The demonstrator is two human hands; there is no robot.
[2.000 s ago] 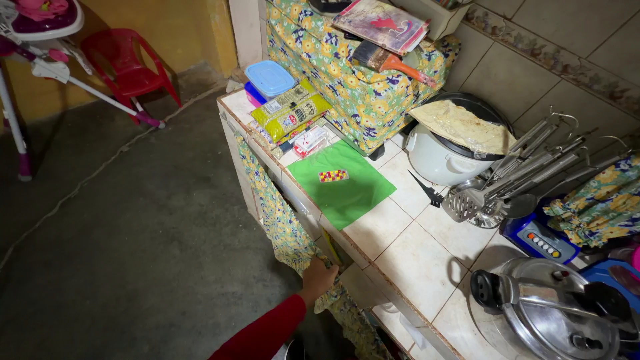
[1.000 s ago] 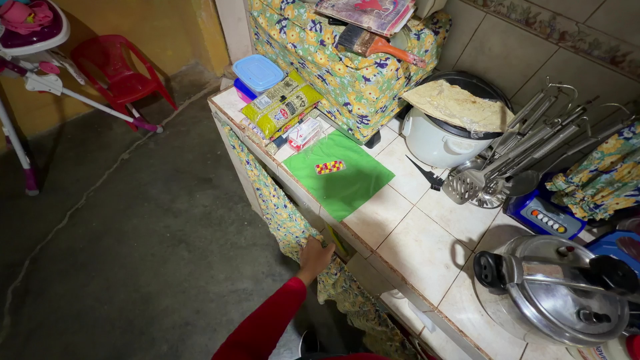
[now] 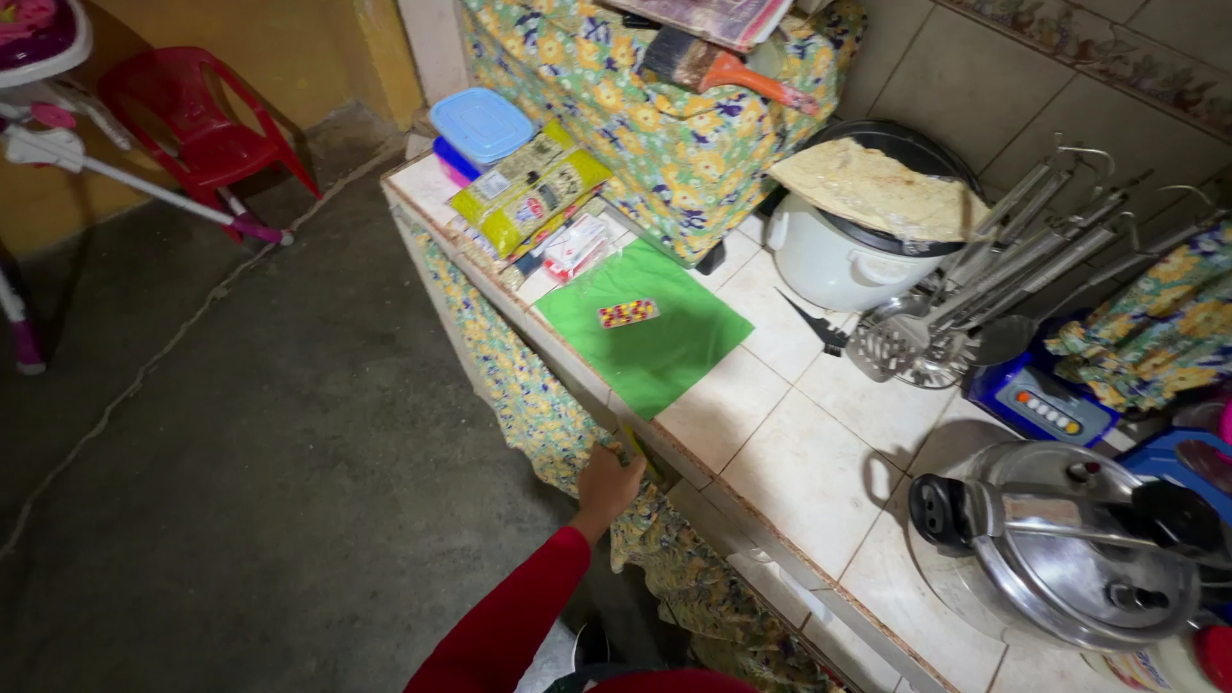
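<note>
My left hand (image 3: 610, 481), in a red sleeve, grips the edge of a floral fabric curtain (image 3: 539, 414) that hangs under the front of the tiled counter. A thin yellow item (image 3: 639, 452) shows just beside its fingers, partly hidden. My right hand is out of view. Up on the counter, above my hand, lies a green cloth or sheet (image 3: 664, 371) with a blister pack of red and yellow capsules (image 3: 628, 313) on it. At its far left corner are a small red and white packet (image 3: 577, 248) and yellow plastic food packets (image 3: 529, 188).
A white pot (image 3: 828, 260) with flatbread on top, steel utensils (image 3: 1001, 265), a black tint brush (image 3: 818, 322), a blue kitchen scale (image 3: 1039, 399) and a pressure cooker (image 3: 1068, 539) occupy the counter's right. A paintbrush (image 3: 727, 72) rests on a floral-covered object. A red child's chair (image 3: 207, 135) stands on the floor.
The view has shifted slightly. My left hand stays at the curtain below the counter edge; nothing on the counter has plainly moved.
</note>
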